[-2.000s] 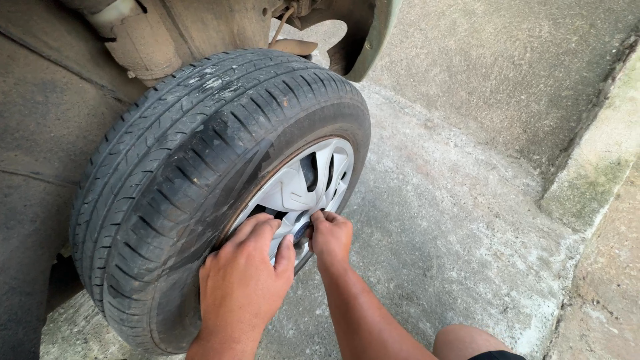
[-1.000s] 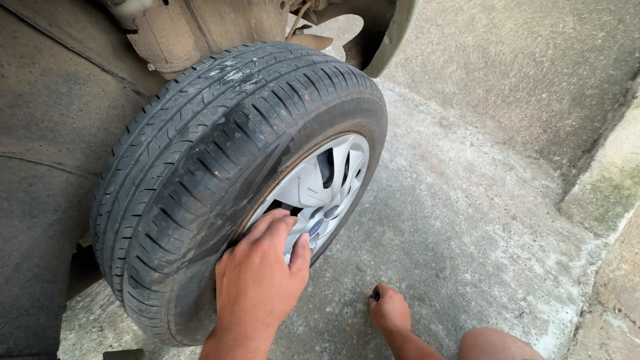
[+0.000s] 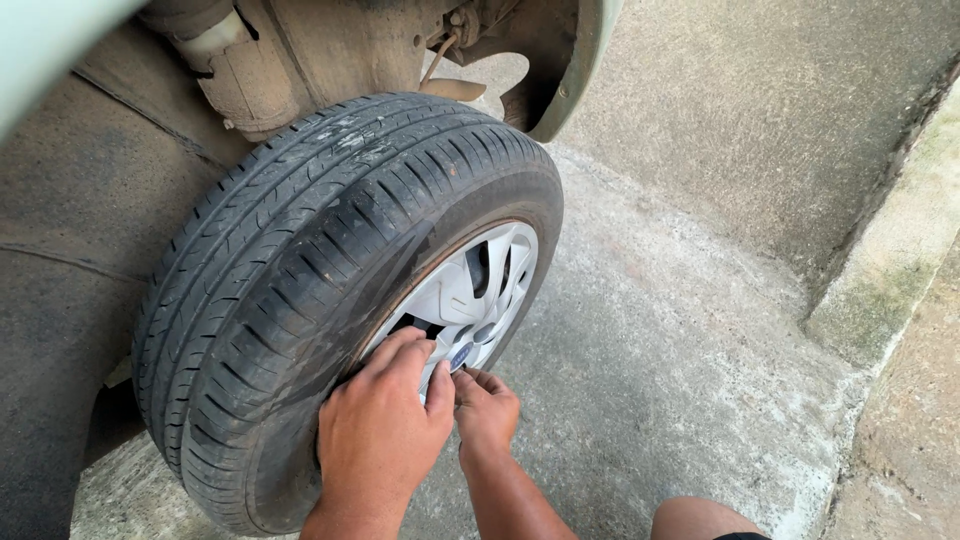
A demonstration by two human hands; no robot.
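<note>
A car wheel with a black rubber tire stands in the wheel well, its silver plastic hubcap facing right and bearing a blue oval center badge. My left hand rests on the hubcap's lower left edge, fingertips at a dark opening between its spokes. Just right of it, my right hand has its thumb and fingers pinched together at the hubcap just below the badge. Whether something small is between those fingers is hidden.
Above and left of the tire is the dirty wheel well, with a strut and a pale fender edge. Concrete ground lies to the right, with a raised concrete curb beyond. My knee shows at the bottom.
My right hand was low over the concrete with a small dark thing at its fingers one second ago; now it is back at the hubcap. My left hand has stayed on the hubcap.
</note>
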